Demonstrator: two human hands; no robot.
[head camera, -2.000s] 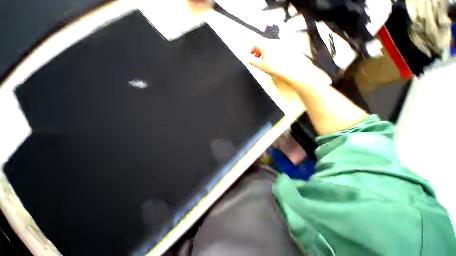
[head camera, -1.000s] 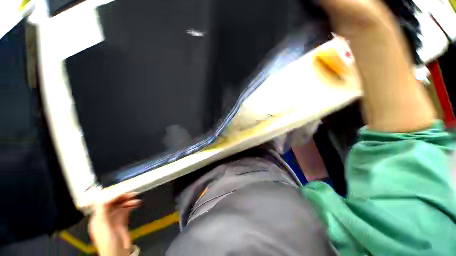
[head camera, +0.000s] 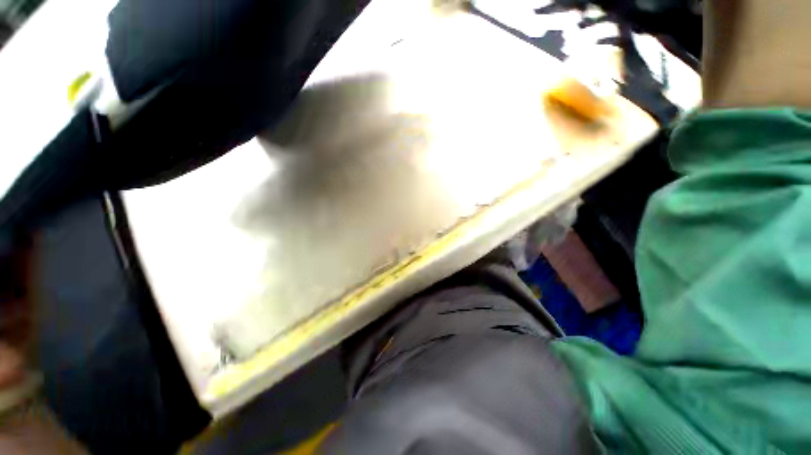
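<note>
The black panel (head camera: 213, 80) is raised off the white table (head camera: 356, 178) and bends over its far left part, blurred. My left hand (head camera: 12, 366) is at the far left edge, cut off and blurred, beside dark material; I cannot tell whether it grips anything. My right hand is out of the picture; only the bare forearm and green sleeve show at the upper right. A blurred orange-yellow thing (head camera: 578, 102), possibly the glue bottle, lies near the table's right corner.
The table's near edge (head camera: 382, 275) has a yellowed glue-stained strip. Tangled black strips (head camera: 658, 53) lie at the upper right. A small yellow ring-like thing (head camera: 82, 87) is at the upper left. My grey-clad leg is below the edge.
The panel has left the near part of the table, moving up and left. My left hand has moved to the left edge. My right hand has gone out at the top right.
</note>
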